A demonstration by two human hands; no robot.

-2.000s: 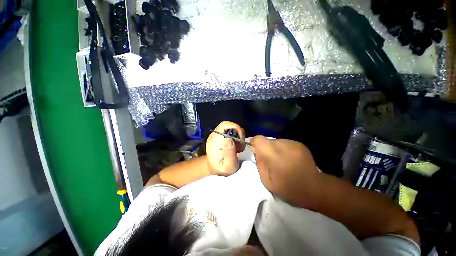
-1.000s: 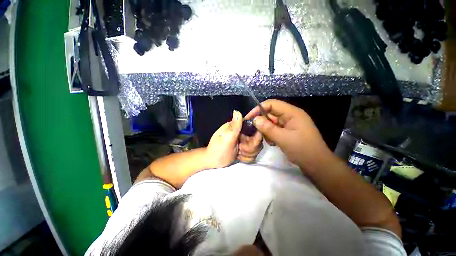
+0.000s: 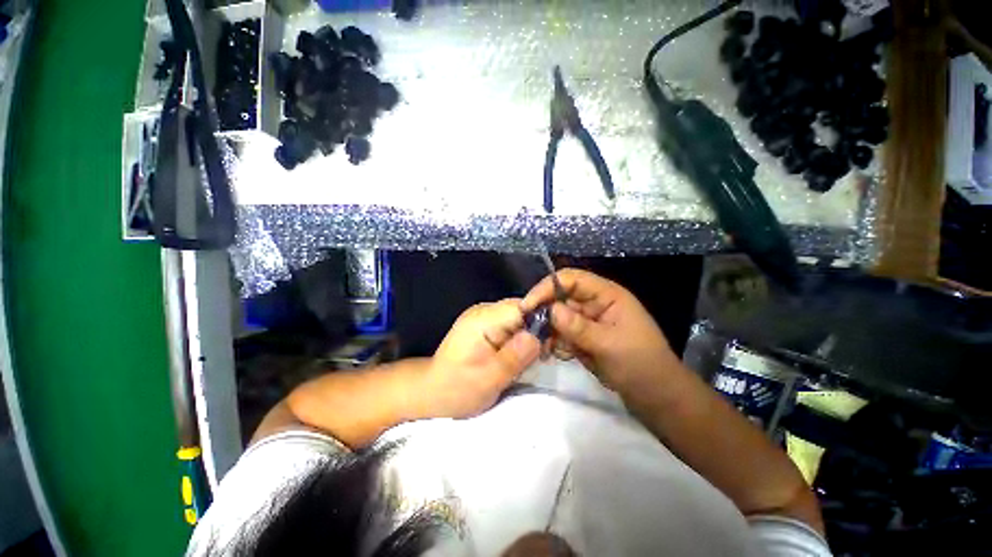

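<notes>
A small black part [image 3: 537,321] is held between my two hands, above my lap and just below the bench edge. My left hand [image 3: 475,354] grips the part from the left with thumb and fingers. My right hand [image 3: 604,326] touches the part from the right with its fingertips. A thin hand tool [image 3: 548,264] sticks up from my right hand's fingers, its shaft pointing toward the bench edge. Most of the part and the tool's lower end are hidden by my fingers.
Bubble wrap [image 3: 435,230] covers the bench. Pliers [image 3: 565,136] lie mid-bench, an electric screwdriver [image 3: 723,180] to their right. Black parts form left [image 3: 332,93] and right [image 3: 805,98] heaps. White boxes [image 3: 264,65] and a black strap [image 3: 194,212] are at left; a green surface [image 3: 82,272] runs alongside.
The view has shifted, showing more of the bench. The tool pointed left across the part two seconds ago; it now points up. Both hands remain together around the part.
</notes>
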